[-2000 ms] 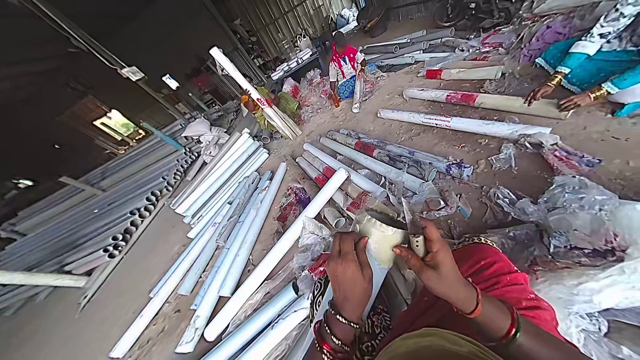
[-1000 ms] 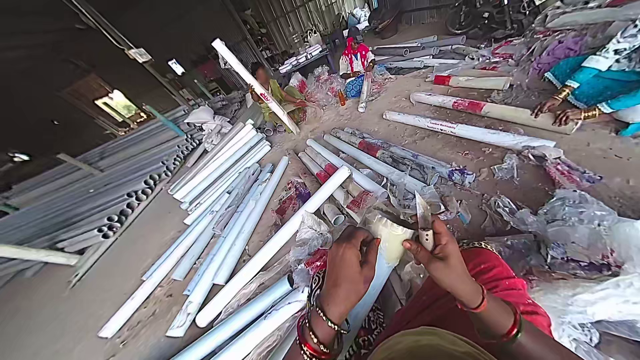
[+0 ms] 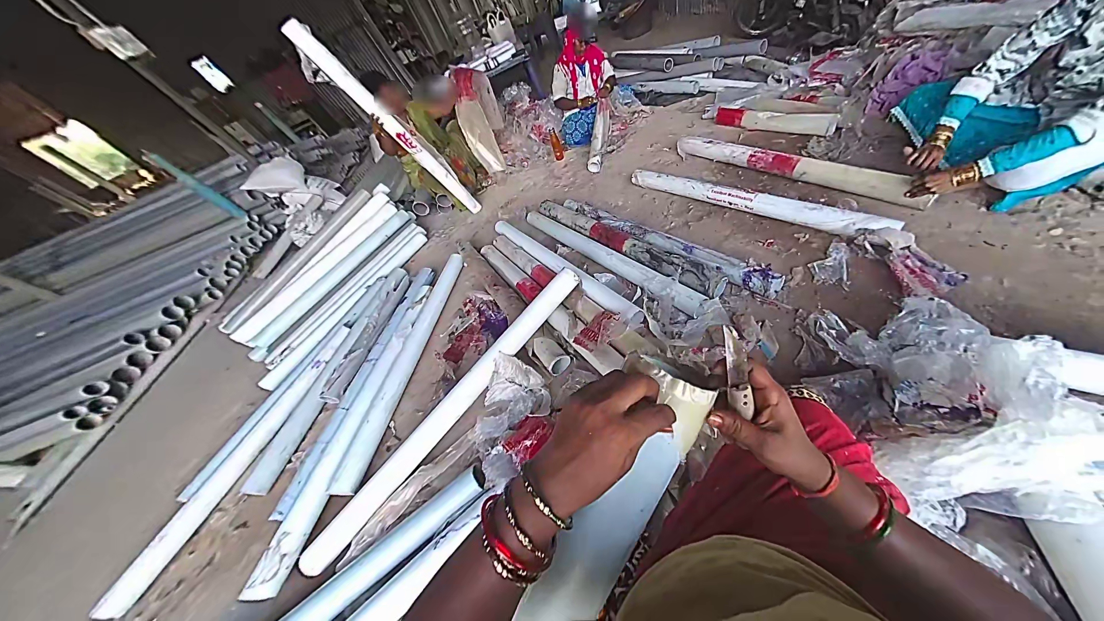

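Observation:
A pale blue pipe point(image 3: 617, 517) with a cream film or tape around its upper end point(image 3: 690, 410) leans up between my arms. My left hand point(image 3: 604, 431) grips the cream layer at the left of that end, thumb and finger pinched on it. In my right hand point(image 3: 763, 423) is a knife point(image 3: 737, 366), its blade pointing up beside the pipe's rim. The thumb of my right hand lies close to the cream edge. Whether the blade touches the pipe cannot be told.
White pipes point(image 3: 440, 423) lie on the ground to the left, beside a stack of grey pipes point(image 3: 103, 302). Wrapped pipes point(image 3: 604, 250) lie ahead. Crumpled clear plastic point(image 3: 966, 414) is heaped at right. A person's hands point(image 3: 940, 168) rest near a wrapped pipe point(image 3: 802, 168); other people sit farther back.
My left hand has shifted over the cream layer at the pipe's end. The knife stays upright in my right hand. In the background, a person by the raised white pipe has moved.

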